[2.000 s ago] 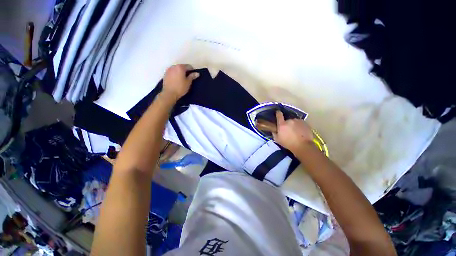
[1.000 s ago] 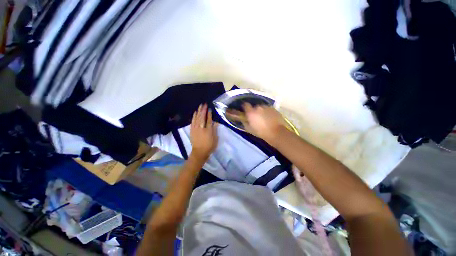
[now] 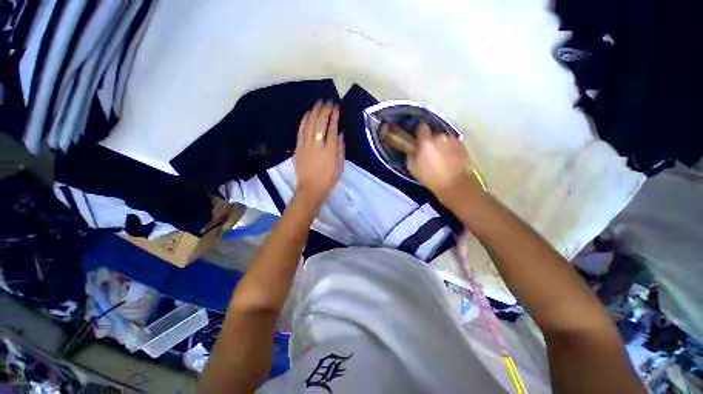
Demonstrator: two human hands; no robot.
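The garment piece point(image 3: 266, 127), navy-black above and pale blue-white below with dark strips, lies along the near edge of the pressing table. My left hand point(image 3: 320, 154) rests flat on its dark part, fingers extended, holding nothing. My right hand point(image 3: 438, 160) grips the brown handle of the steam iron point(image 3: 393, 146). The iron's bright-rimmed soleplate is on the dark band at the piece's right part, partly over the table cover. The iron's underside is hidden.
The scorched off-white table cover point(image 3: 532, 146) lies beyond. Striped folded pieces point(image 3: 65, 69) hang at far left; a dark heap point(image 3: 647, 77) is at right. A pink and yellow cord point(image 3: 482, 308) trails down at right. A cardboard box point(image 3: 179, 245) and white basket point(image 3: 176, 331) are below left.
My left hand has let go of the dark top edge and now lies flat farther right. The iron has moved from the piece's right edge up and left onto the dark band.
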